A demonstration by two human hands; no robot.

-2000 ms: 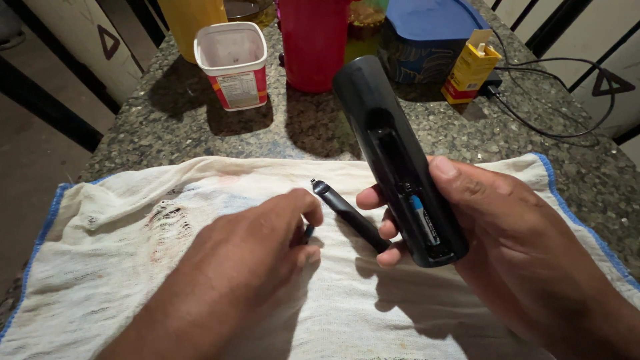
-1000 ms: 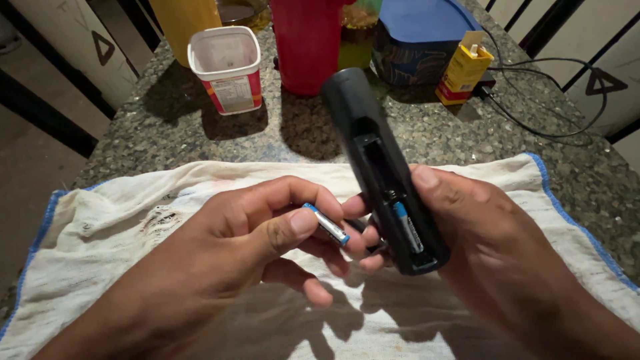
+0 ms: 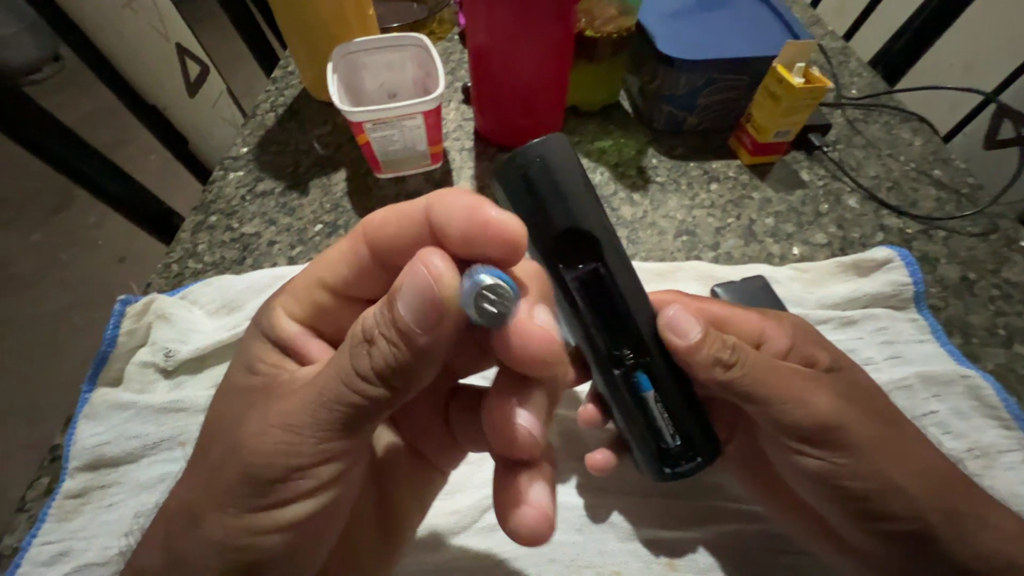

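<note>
Between the thumb and fingers of my left hand [image 3: 376, 360] is a small cylindrical battery [image 3: 489, 296], its flat metal end facing the camera. My right hand [image 3: 768, 384] holds a black remote control [image 3: 576, 216], back side up and tilted, just right of the battery. Its battery compartment is uncovered. One battery [image 3: 658, 408] with a blue end lies in the lower part of the compartment; the upper part shows dark, with a metal spring between. Behind my right hand, a dark plastic piece [image 3: 750, 293] lies on the white cloth [image 3: 200, 336], partly hidden by that hand.
The blue-edged cloth lies on a granite table [image 3: 240, 216]. Along the back stand a yellow container [image 3: 320, 40], an open plastic tub [image 3: 400, 144], a red container [image 3: 520, 72], a blue-lidded box [image 3: 704, 72] and a small yellow carton [image 3: 776, 112]. A black cable [image 3: 880, 204] loops at the right.
Two seconds ago my left hand was down near the cloth beside a dark piece. It then held the battery side-on; now it is raised with the battery's end turned to the camera.
</note>
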